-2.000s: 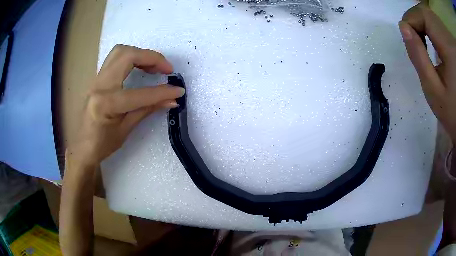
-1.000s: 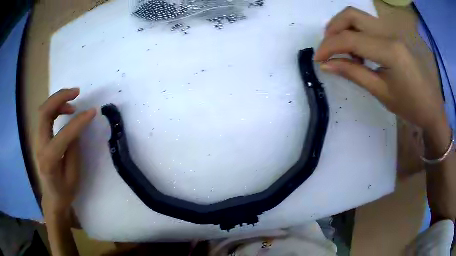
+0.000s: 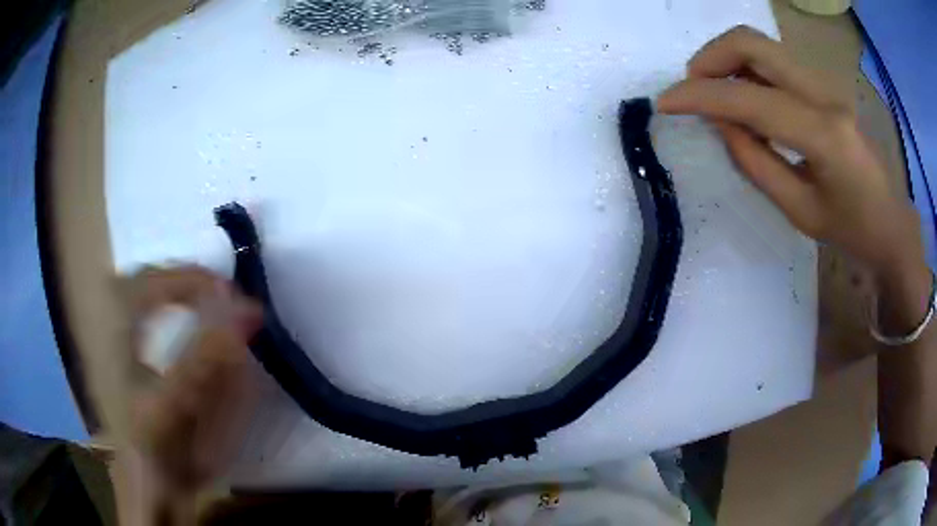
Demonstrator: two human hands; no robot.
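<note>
A black U-shaped curved frame (image 3: 432, 429) lies on a white foam sheet (image 3: 432, 277), its toothed block near the front edge and its two ends pointing away from me. My left hand (image 3: 195, 349) is blurred at the left arm of the frame, below its end; whether it grips the frame is unclear. My right hand (image 3: 781, 134) is beside the right end, a fingertip at or very near the tip. Its fingers are apart, and whether a tiny ball is held does not show. Small dark-silver balls (image 3: 344, 17) lie in a clear bag at the far edge.
Several loose balls lie in front of the bag. A pale yellow rounded container (image 3: 820, 5) is cut off at the top right. Brown board (image 3: 77, 195) shows around the foam, with blue sheets (image 3: 23, 257) beyond. Clothing shows at the bottom edge.
My left hand has moved from beside the left end down to the frame's left arm. My right hand stays near the right end. Earlier, my left hand was at the left end while my right was away.
</note>
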